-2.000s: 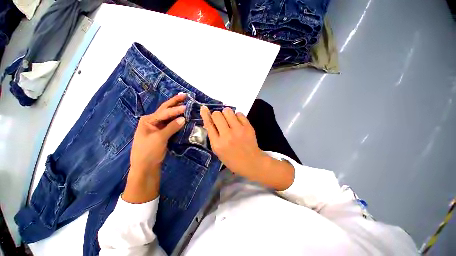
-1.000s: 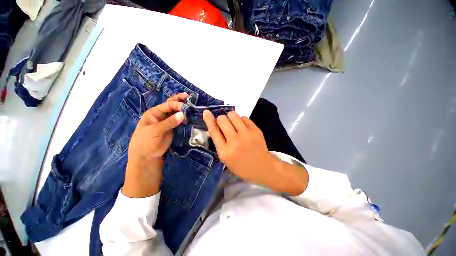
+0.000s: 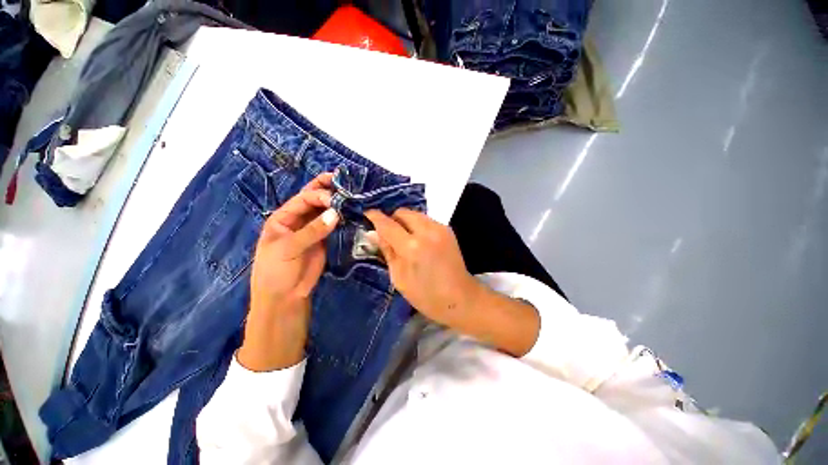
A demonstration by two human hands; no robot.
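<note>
Blue denim jeans [image 3: 182, 263] lie on a white tabletop [image 3: 399, 100], with the waistband [image 3: 318, 136] towards the table's right corner and the legs towards the lower left. My left hand [image 3: 295, 250] pinches the folded fly and waistband edge between thumb and fingers. My right hand [image 3: 422, 263] holds the waistband just to the right, its fingers bent under the raised edge. A small whitish patch [image 3: 365, 243] shows beside the right fingers. No tool is visible; the right palm is hidden.
More jeans [image 3: 517, 54] are heaped beyond the table's far edge, over khaki cloth [image 3: 592, 95]. A red-orange item [image 3: 363, 32] is beside them. Grey and white garments [image 3: 91, 154] lie on an adjoining surface at the left. Grey floor [image 3: 690, 200] is at the right.
My right fingers have bent in from lying along the waistband to under its edge, close to the whitish patch. My left hand keeps its pinch. The view has shifted slightly.
</note>
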